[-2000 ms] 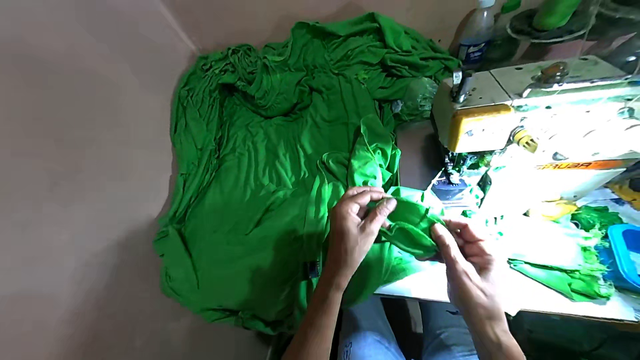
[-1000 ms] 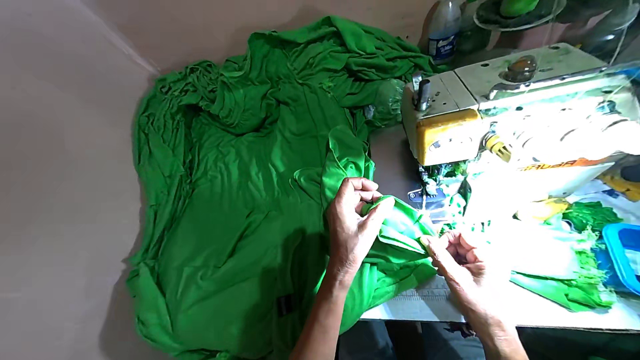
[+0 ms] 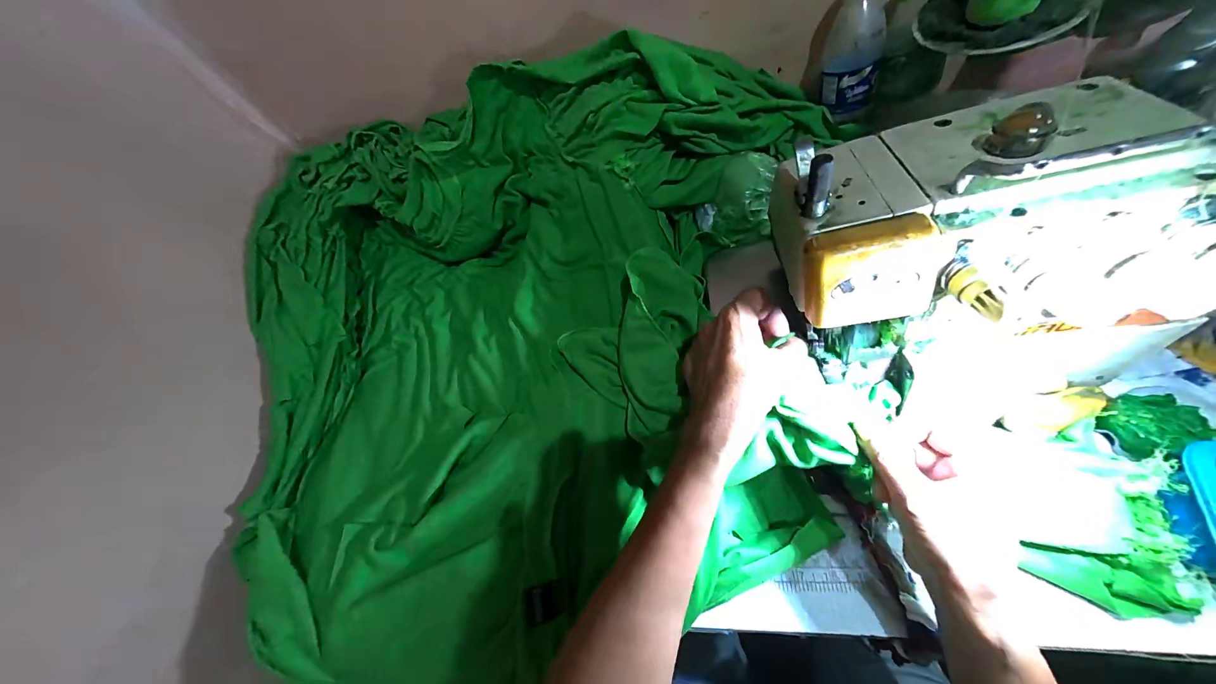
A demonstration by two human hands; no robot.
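Green knit fabric [image 3: 456, 380] lies in a large heap over the left and middle of the view. My left hand [image 3: 736, 370] grips a gathered edge of it, close to the needle area of an overlock sewing machine [image 3: 950, 199]. Just right of the needle area, my right hand [image 3: 912, 465] has its fingers on the brightly lit end of the same fabric; glare hides much of their hold. The presser foot is mostly hidden by cloth and light.
Behind the machine's left end stands a plastic bottle [image 3: 852, 62]. Green fabric scraps [image 3: 1111, 579] and a blue container [image 3: 1202, 484] are on the right. A ruler scale [image 3: 826, 578] shows at the table's front edge. A wall borders the left.
Both hands have brought the held green fabric from in front of the machine up to its needle area. My left hand has moved forward, nearer the machine's head.
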